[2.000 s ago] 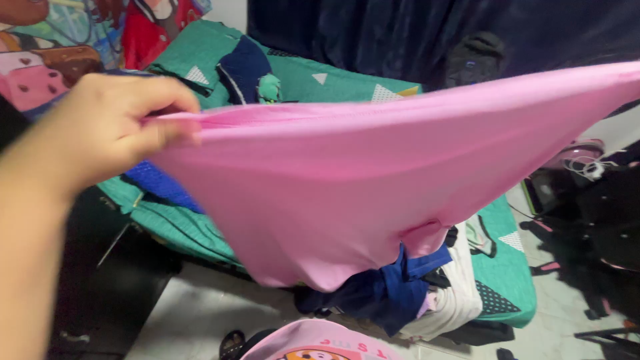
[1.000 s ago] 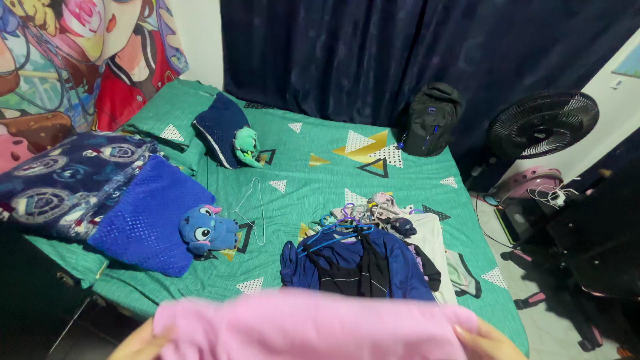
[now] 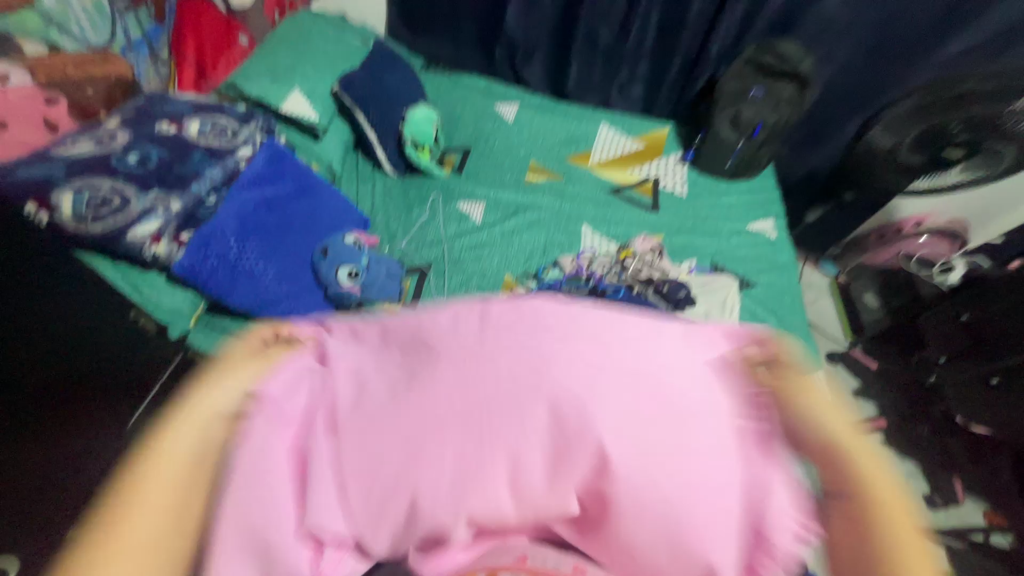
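A pink cloth garment (image 3: 496, 400) hangs spread between my two hands across the lower middle of the head view. My left hand (image 3: 276, 344) grips its upper left corner, and my right hand (image 3: 764, 360) grips the upper right one; both are blurred. Beyond the cloth's top edge, a pile of clothes (image 3: 632, 272) lies on the green patterned bedsheet (image 3: 512, 168), partly hidden by the pink fabric. A white clothes hanger (image 3: 442, 240) rests on the sheet left of the pile.
On the bed's left are a blue cushion with a plush head (image 3: 268, 232), a dark patterned blanket (image 3: 128, 176) and a navy cushion (image 3: 384, 104). A black backpack (image 3: 752, 112) stands at the back right, near a black fan (image 3: 944, 136) and a dark curtain (image 3: 544, 40).
The pink garment has risen from the bottom edge and now hangs spread out, covering much of the clothes pile seen a second ago. Both hands have come up with it.
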